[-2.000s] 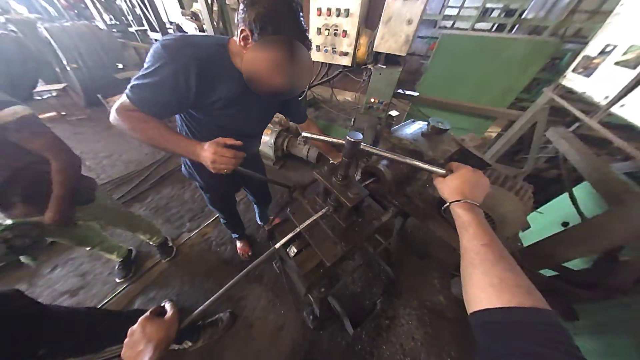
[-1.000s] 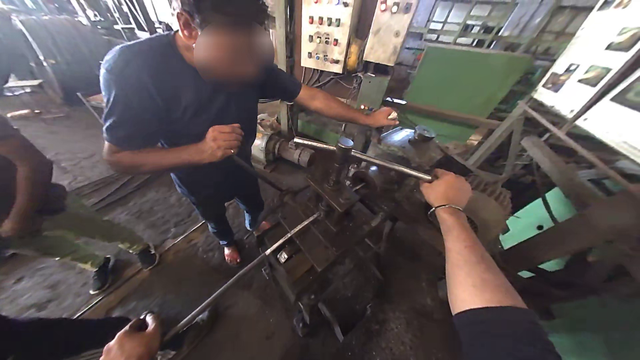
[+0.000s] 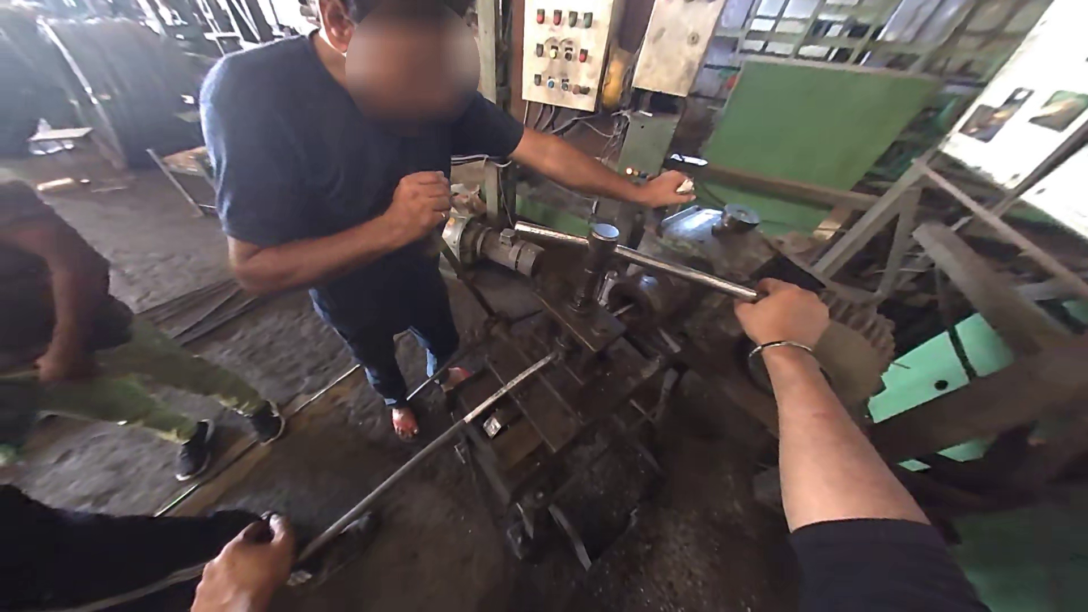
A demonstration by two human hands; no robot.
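My right hand (image 3: pixel 782 314) is closed round the near end of a steel bar (image 3: pixel 680 270), which passes by the head of an upright threaded screw (image 3: pixel 603 242) on a dark steel fixture (image 3: pixel 586 327). At lower left, my left hand (image 3: pixel 246 565) is curled at the lower end of a long metal rod (image 3: pixel 425 455); its fingers are partly hidden. The rod's far end meets the fixture below the screw. Opposite me a co-worker grips a dark bar (image 3: pixel 467 280) slanting down to the fixture. The co-worker's other hand (image 3: pixel 667 189) holds something small and pale.
A motor (image 3: pixel 501 251) stands behind the fixture. A large gear (image 3: pixel 858 331) and steel frame members (image 3: pixel 977 280) are near my right arm. A control box with push buttons (image 3: pixel 561 51) hangs behind. Another person's legs (image 3: pixel 153 391) and a dark shoe (image 3: pixel 344 535) are at left.
The co-worker's far arm has swung out from behind the screw towards the machinery on the right. Both my hands keep their places on the bar and the rod.
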